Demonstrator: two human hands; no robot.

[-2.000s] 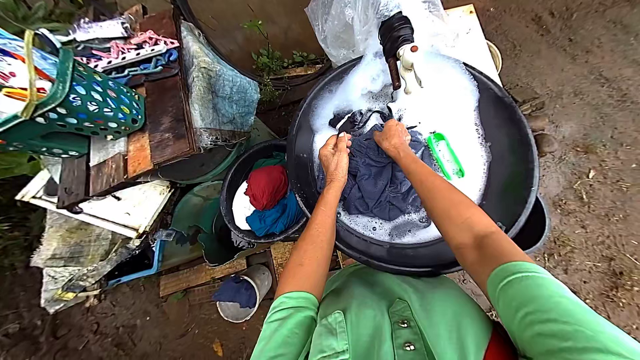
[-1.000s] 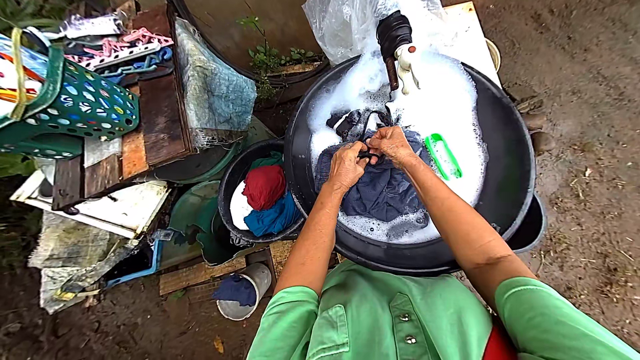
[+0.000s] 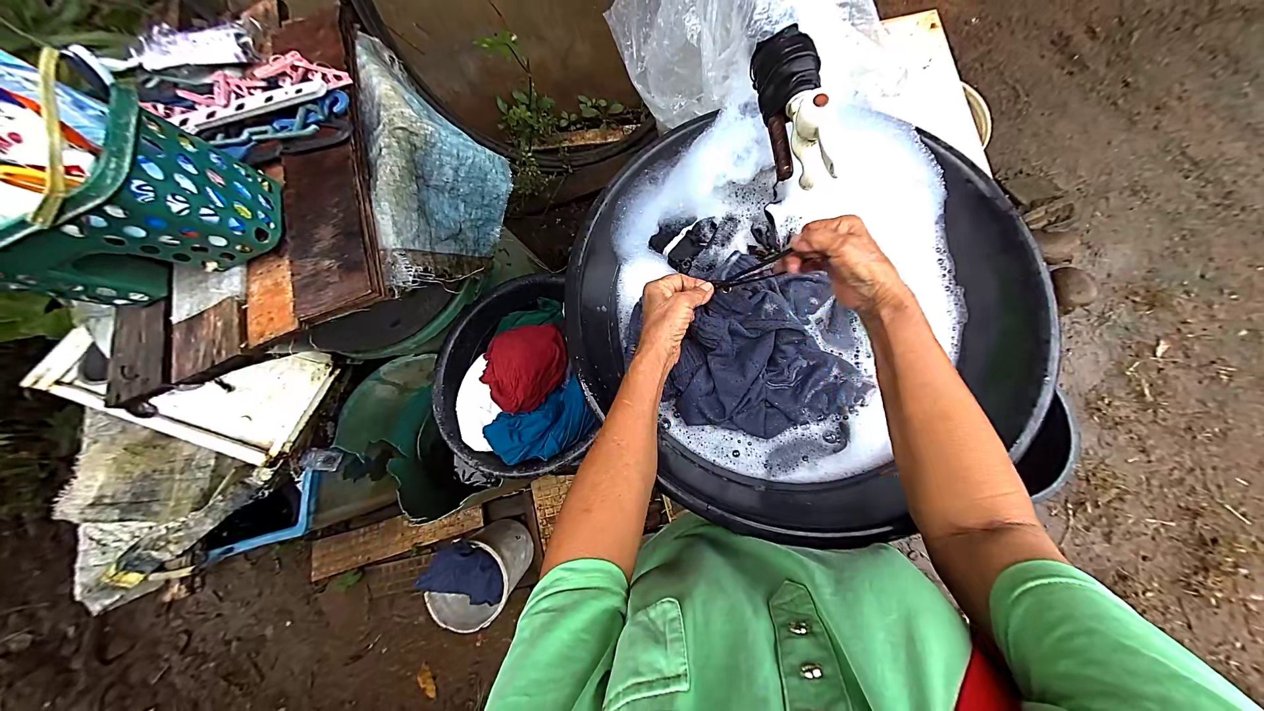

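Observation:
Over a large black plastic basin (image 3: 1007,296) of foamy water (image 3: 889,188), my left hand (image 3: 673,314) and my right hand (image 3: 847,259) pinch a thin dark strip of fabric (image 3: 752,273) stretched between them. Below it a dark blue-grey wet garment (image 3: 755,370) lies bunched in the suds. Black cloth (image 3: 696,242) floats behind my left hand. A white tap (image 3: 812,138) with black wrapping (image 3: 785,69) reaches over the basin's back. The green object seen earlier is not visible.
Left of the basin stands a smaller black bucket (image 3: 449,375) with red, blue and white cloths. A grey pail (image 3: 509,553) holds dark cloth. A green perforated basket (image 3: 188,197) rests on wooden boards (image 3: 331,227). Clear plastic sheeting (image 3: 671,59) hangs behind.
My hands, together one second ago, have moved apart with the dark strip stretched between them. The green object, seen beside my right forearm in both earlier frames, is out of sight.

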